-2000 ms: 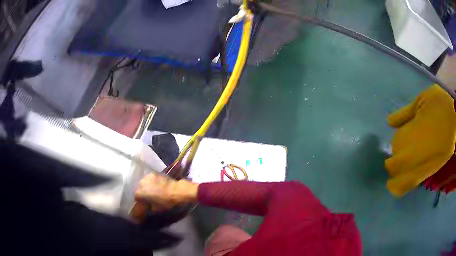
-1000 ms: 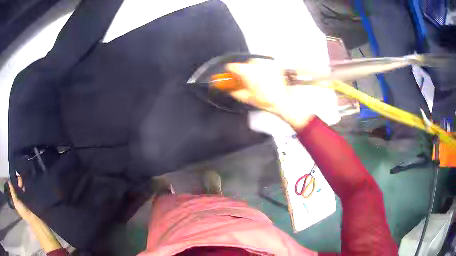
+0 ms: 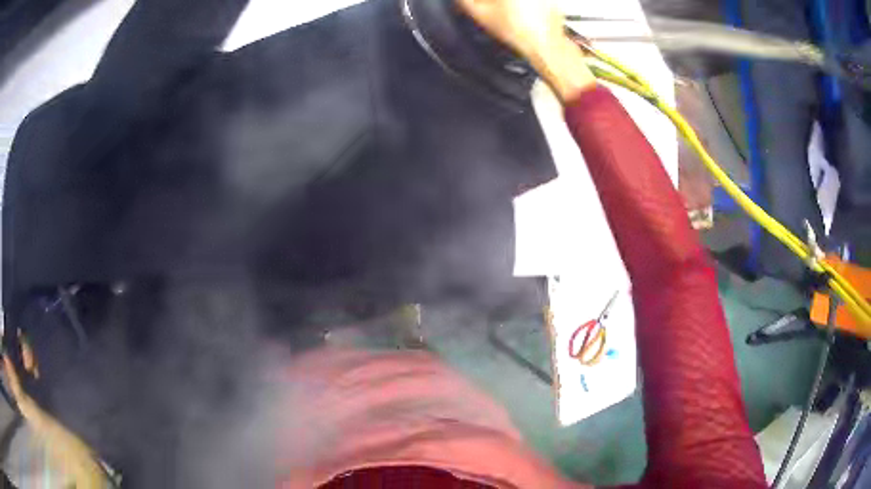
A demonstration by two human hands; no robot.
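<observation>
A black garment lies spread over the white padded table top, partly veiled by steam. My right hand is on the dark steam iron at the top edge of the view; its fingers and the iron's handle are partly cut off. The iron rests on the garment's upper right part. My left hand is at the garment's lower left edge, with dark cloth between its fingers; steam and the picture's rim blur it.
Yellow hoses run from the iron to the right, below a blurred grey line. Red-orange-handled scissors lie on a white board beside my right forearm. An orange object is at the right. The white table top shows beyond the garment.
My right hand and the iron have moved up towards the top edge of the view. Steam now spreads over the garment and its lower left. My left hand stays at the garment's edge.
</observation>
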